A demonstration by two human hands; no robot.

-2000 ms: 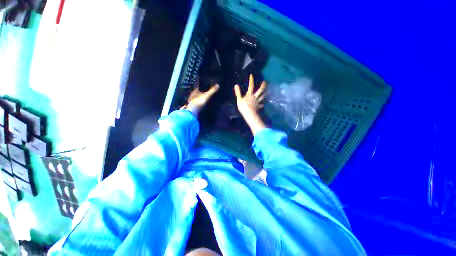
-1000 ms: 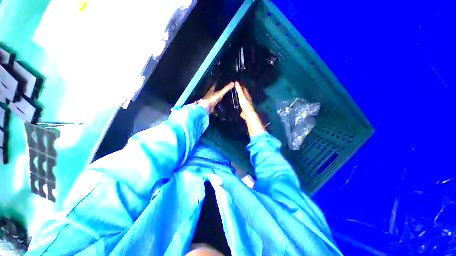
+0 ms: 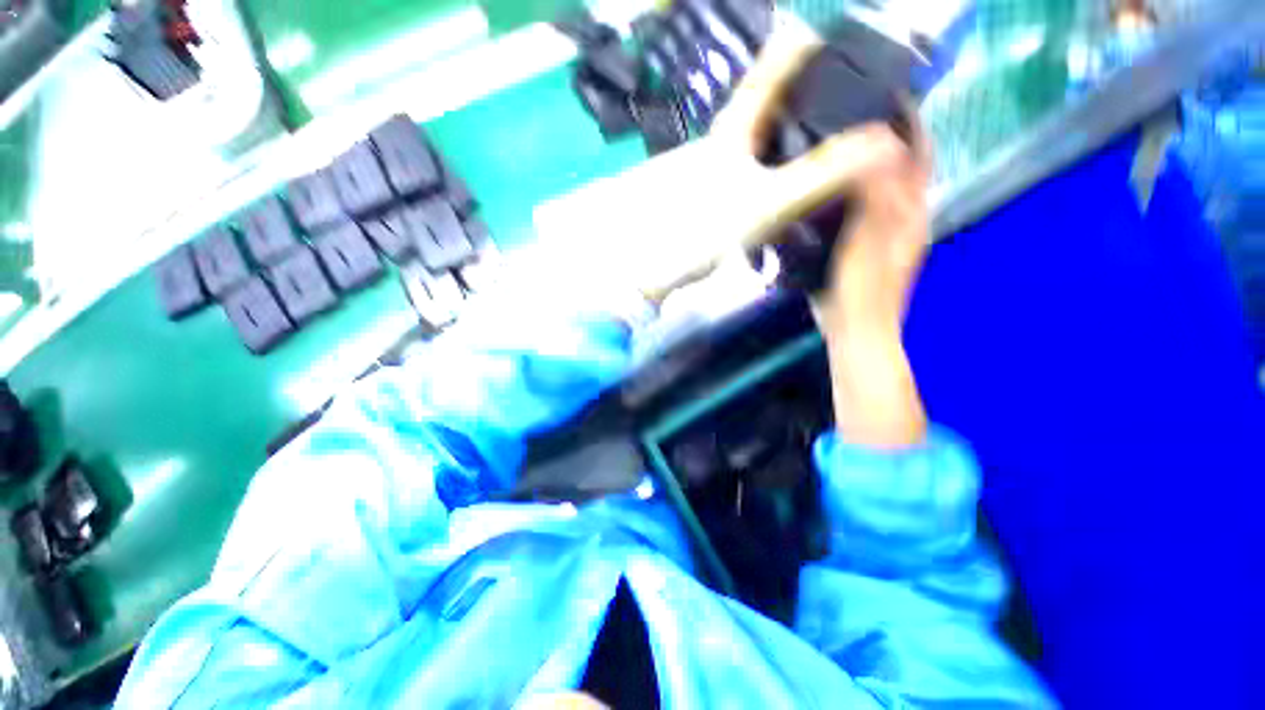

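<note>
My right hand (image 3: pixel 881 229) is raised at the upper right and holds a dark, blurred bundle of black parts (image 3: pixel 846 83). My left hand (image 3: pixel 788 187) is at the near left side of the same bundle, overexposed and blurred, with fingers around it. The bundle is above the bench's right end, and its separate pieces cannot be told apart. The green crate (image 3: pixel 680 427) stands below my hands beside the bench, with dark contents inside, partly hidden by my right sleeve.
Black rectangular housings (image 3: pixel 333 194) lie in two rows on the green bench mat (image 3: pixel 167 402). Glossy black blocks (image 3: pixel 70 513) lie at the left. Curved ribbed black parts (image 3: pixel 701 56) are near my left hand. White paper (image 3: pixel 611 222) lies mid-bench. A blue surface (image 3: pixel 1096 416) is right.
My hands have left the crate and moved up over the bench end, now with black parts between them. The view has turned toward the bench and the crate shows lower down.
</note>
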